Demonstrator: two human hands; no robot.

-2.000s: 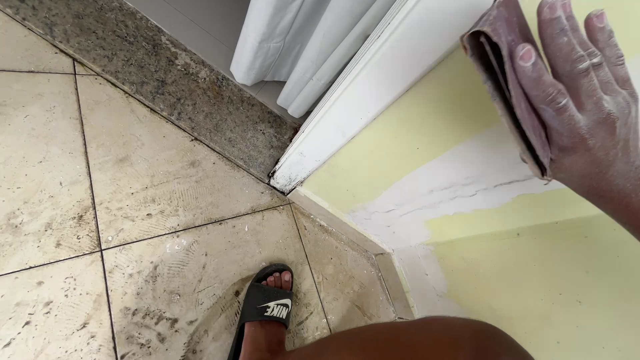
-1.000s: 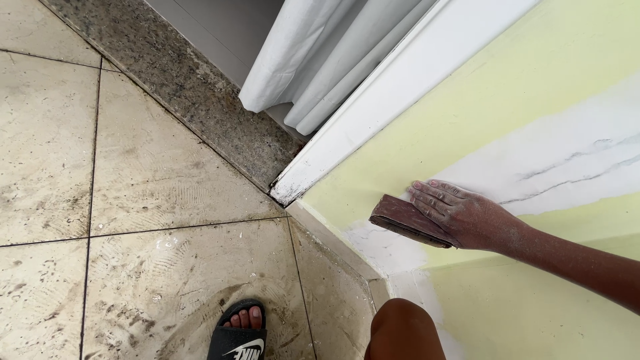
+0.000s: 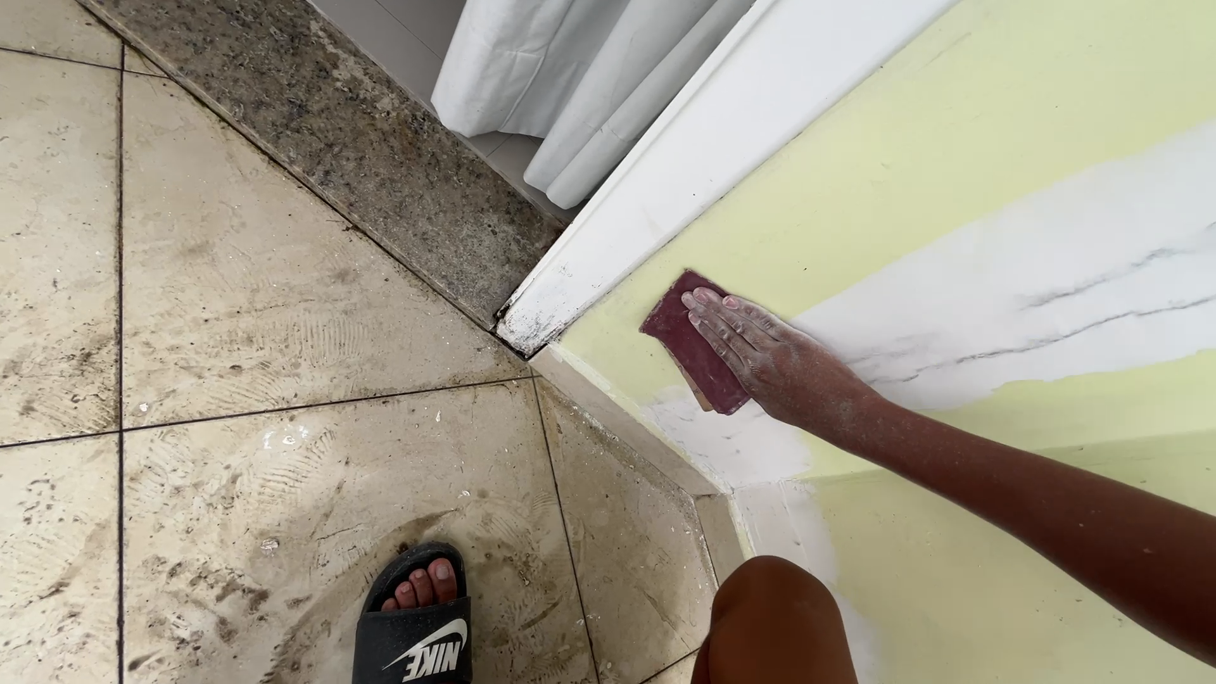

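My right hand (image 3: 774, 361), dusted with white powder, presses a folded sheet of dark red sandpaper (image 3: 701, 356) flat against the pale yellow wall (image 3: 912, 190). The sheet lies just above the baseboard and right of the white door frame (image 3: 646, 180). Beneath and beside the hand, a white filler patch (image 3: 1045, 285) with dark crack lines runs across the wall. A smaller white patch (image 3: 731, 442) shows under the sheet's lower edge. My left hand is out of the picture.
A stone threshold (image 3: 380, 142) meets the door frame, with a white curtain (image 3: 570, 85) hanging beyond it. Dirty beige floor tiles (image 3: 266, 285) reach a tile baseboard (image 3: 627, 418). My foot in a black Nike slide (image 3: 418, 627) and my knee (image 3: 779, 617) are at the bottom.
My right hand, high on the wall at first, has come down near the baseboard with the sandpaper. The sheet, seen nearly edge-on before, now lies flat on the wall. The view has shifted somewhat.
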